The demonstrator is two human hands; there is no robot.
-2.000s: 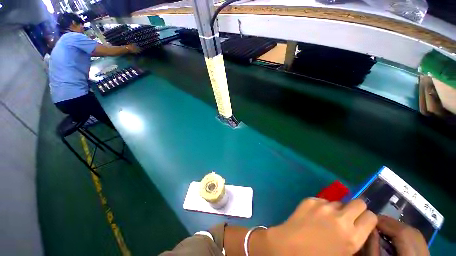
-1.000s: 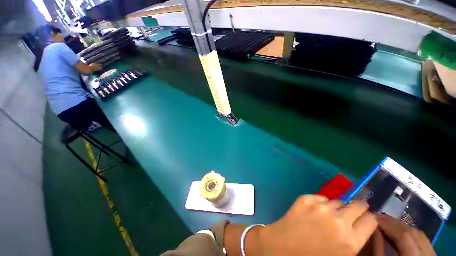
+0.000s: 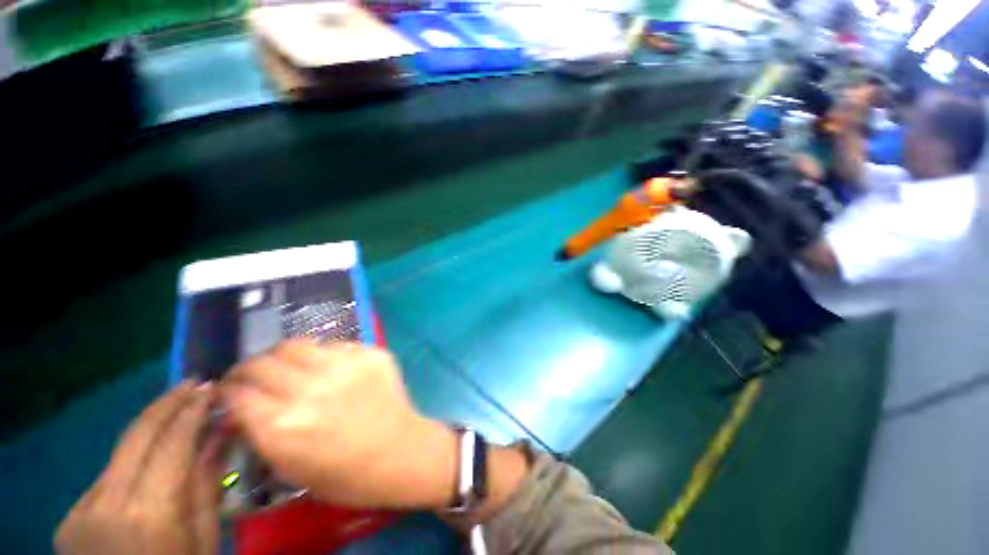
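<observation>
The screw feeder [image 3: 271, 263], with white top edge, blue sides and dark opening, stands at the left of the head view. Small silvery specks, perhaps screws [image 3: 325, 317], are heaped inside it. A red base [image 3: 315, 528] shows under its front. My left hand [image 3: 141, 477] and my right hand [image 3: 336, 423] meet at the feeder's near side, with fingers bent and fingertips close together. The fingers and motion blur hide whether anything is held between them. My right wrist has a dark and white band.
An orange electric screwdriver [image 3: 620, 217] hangs over the bench [image 3: 493, 336], beside a pale fan [image 3: 670, 260]. A seated person in white [image 3: 911, 233] is at the right. A blue bin [image 3: 461, 43] and a brown stack [image 3: 325, 49] lie at the back. A thin cord crosses the bench.
The view has swung right: the tape roll, post and blue-shirted person left it, while screwdriver, fan and white-clothed person entered. My hands remain at the feeder, now seen at left.
</observation>
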